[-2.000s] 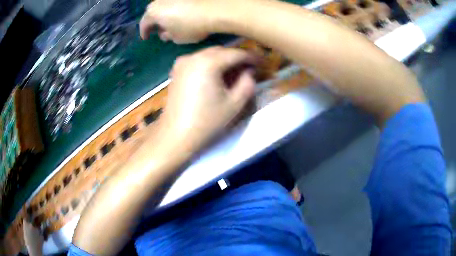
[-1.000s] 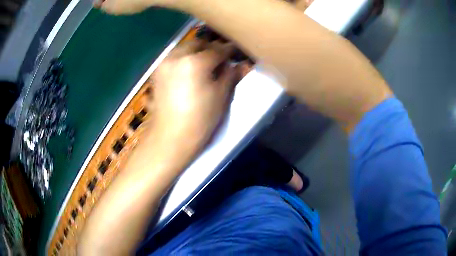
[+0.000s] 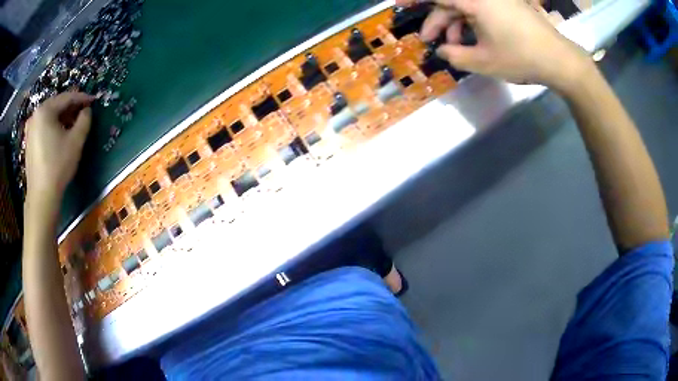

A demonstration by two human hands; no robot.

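The orange-brown circuit board panel (image 3: pixel 275 138) runs diagonally across the view, with rows of dark and grey rectangular openings. Several small black components (image 3: pixel 311 58) stand raised on its upper right part. My left hand (image 3: pixel 56 141) is at the left, its fingertips at the edge of the loose component pile (image 3: pixel 104 48); whether they hold a part is too small to tell. My right hand (image 3: pixel 505 41) is over the board's upper right end, fingers bent beside dark parts; its fingertips partly hide them, so a grip cannot be told.
The green mat (image 3: pixel 215 37) lies beyond the thin far rail (image 3: pixel 223 95). A wide shiny metal rail (image 3: pixel 312 197) runs between the boards and my body. Clear plastic (image 3: pixel 22 63) shows beside the pile. A blue object (image 3: pixel 658 30) is at the top right.
My left hand has moved from the board to the pile. My right hand has come back from the top left to the board's right end. The board, earlier hidden by my arms, now shows widely.
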